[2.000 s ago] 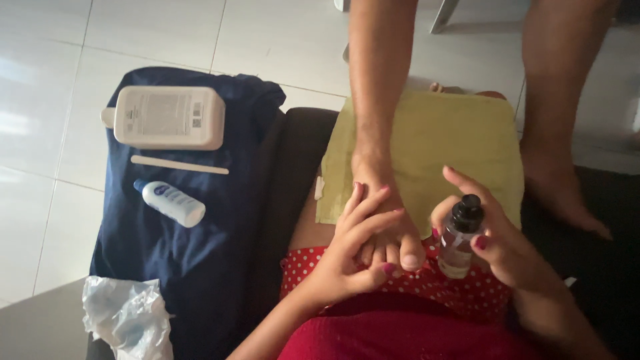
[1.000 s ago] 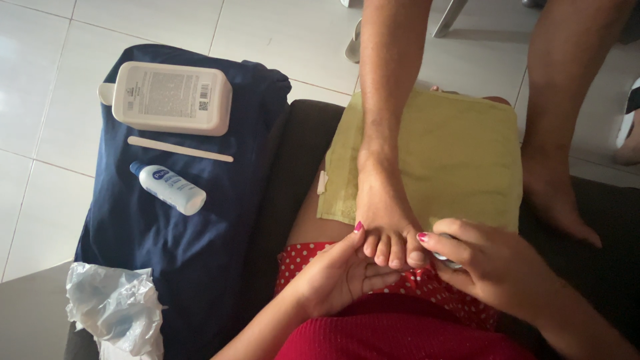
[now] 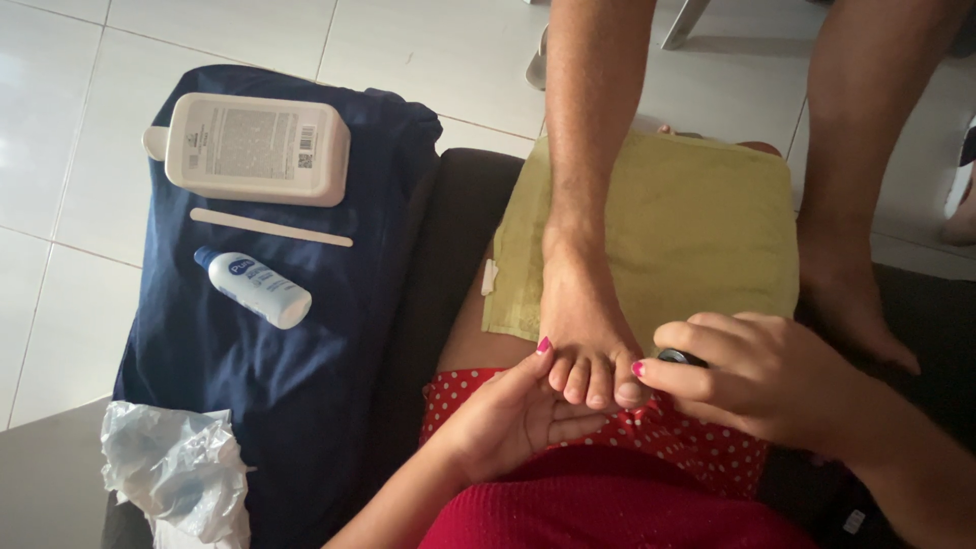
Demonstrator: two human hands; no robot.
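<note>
Another person's bare foot (image 3: 583, 305) lies on a yellow-green towel (image 3: 701, 221) over my lap, toes toward me. With palm up, my left hand (image 3: 518, 415) is under and beside the toes, its thumb at the smaller toes. My right hand (image 3: 732, 374) is closed around a small bottle beside the big toe. Only the bottle's black top (image 3: 681, 357) shows between the fingers; the rest is hidden.
On a dark blue cloth (image 3: 335, 320) at left lie a large white plastic bottle (image 3: 258, 149), a flat wooden stick (image 3: 271, 227), a small white bottle with a blue cap (image 3: 254, 288) and a crumpled plastic wrapper (image 3: 175, 465). The person's other foot (image 3: 858, 305) is at right.
The small bottle stood upright in my right hand two seconds ago; now the hand mostly covers it. My left hand has moved from on top of the foot to under the toes.
</note>
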